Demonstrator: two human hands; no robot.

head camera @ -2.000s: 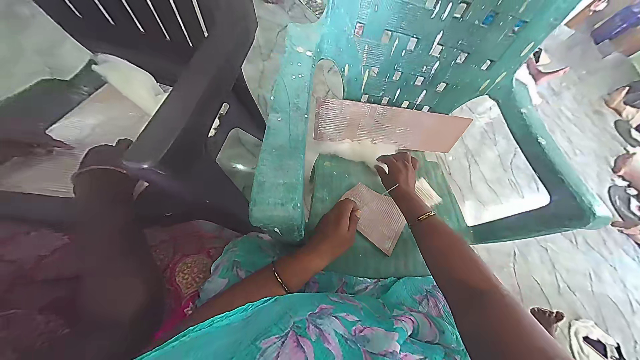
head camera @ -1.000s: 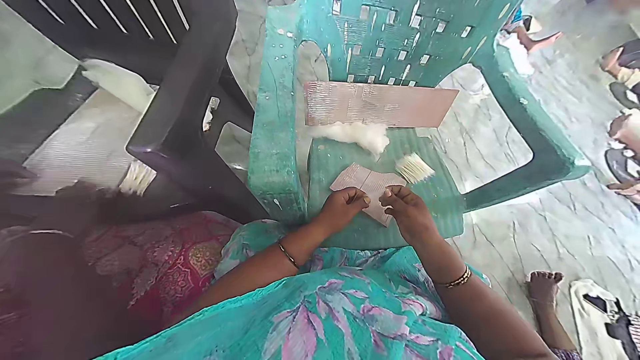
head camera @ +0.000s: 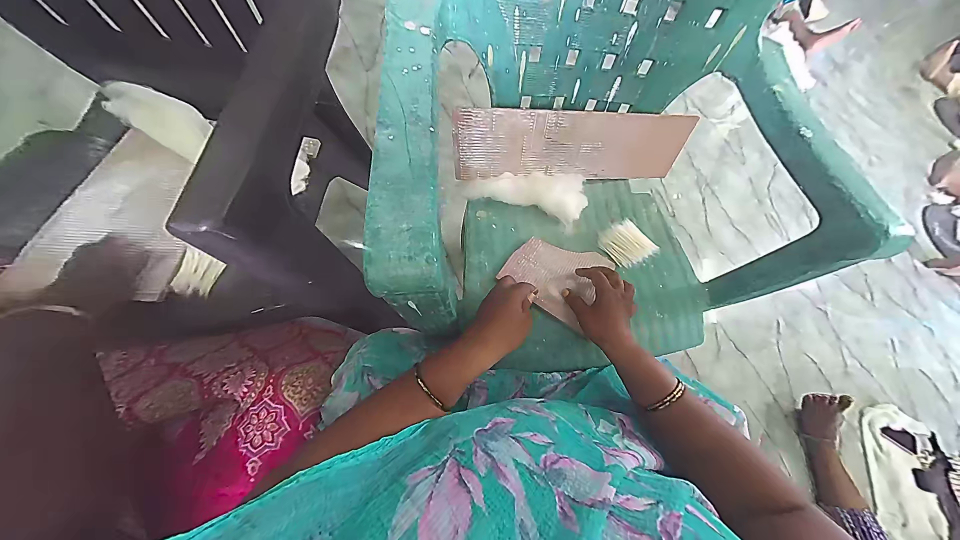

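On the seat of a green plastic chair (head camera: pixel 585 352) lies a small piece of ribbed cardboard (head camera: pixel 536 262). My left hand (head camera: pixel 510 311) pinches its lower left edge between thumb and fingers. My right hand (head camera: pixel 604 304) rests on the right part of the piece, fingers bent and a little apart; whether it grips anything is hard to tell. Just beyond the cardboard is a tuft of white cotton wool (head camera: pixel 532 195). A bundle of thin pale sticks (head camera: pixel 628 243) lies beyond my right hand. A longer cardboard strip (head camera: pixel 570 144) leans against the chair's back.
The green chair's armrests (head camera: pixel 409 150) rise on both sides. At the left stands a dark plastic chair (head camera: pixel 247 135) with another cardboard sheet (head camera: pixel 105 202), cotton wool (head camera: pixel 161 116) and sticks (head camera: pixel 196 271); another person's arm (head camera: pixel 52 390) reaches there. A person's foot (head camera: pixel 823 416) is at the lower right.
Two seconds ago my right hand was at the cotton wool; it has since come back to the small cardboard. The bundle of sticks, partly hidden by that hand then, now shows fully.
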